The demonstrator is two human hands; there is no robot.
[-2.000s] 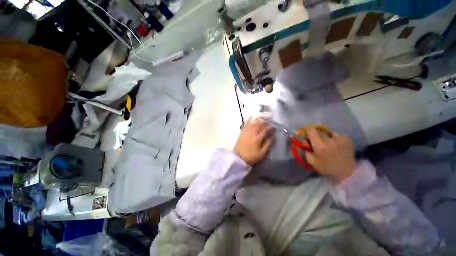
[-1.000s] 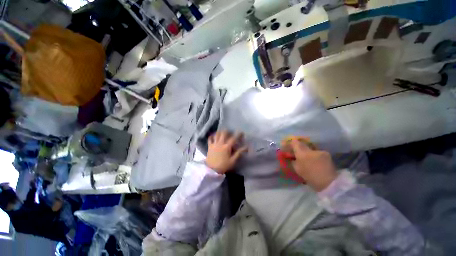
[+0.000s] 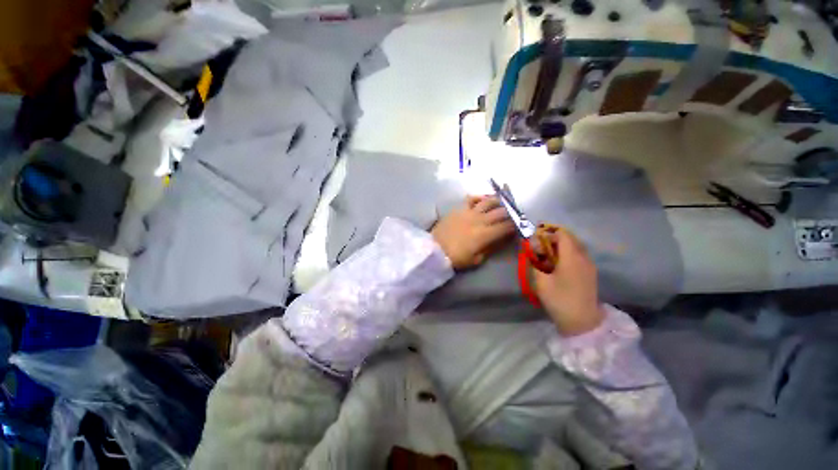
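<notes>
A grey garment panel (image 3: 616, 216) lies flat on the white table below the sewing machine needle, under both hands. My left hand (image 3: 475, 231) rests on the panel, fingers close together near the bright lamp spot; whether it pinches cloth is not clear. My right hand (image 3: 568, 280) holds fabric scissors (image 3: 515, 213) by the red and orange loops. The silver blades point up and left toward the needle area, slightly apart, just right of my left fingertips. Glare hides the cloth at the blade tips.
The cream sewing machine head (image 3: 634, 78) with a blue-teal stripe stands behind the panel. Stacked grey panels (image 3: 239, 184) lie left. Dark red and black snips (image 3: 741, 204) lie on the machine bed at right. A grey device (image 3: 69, 195) stands far left.
The panel now lies spread further left on the table. My left hand has moved from the panel's left part to beside the blades. The scissors now point up toward the needle. The view has shifted.
</notes>
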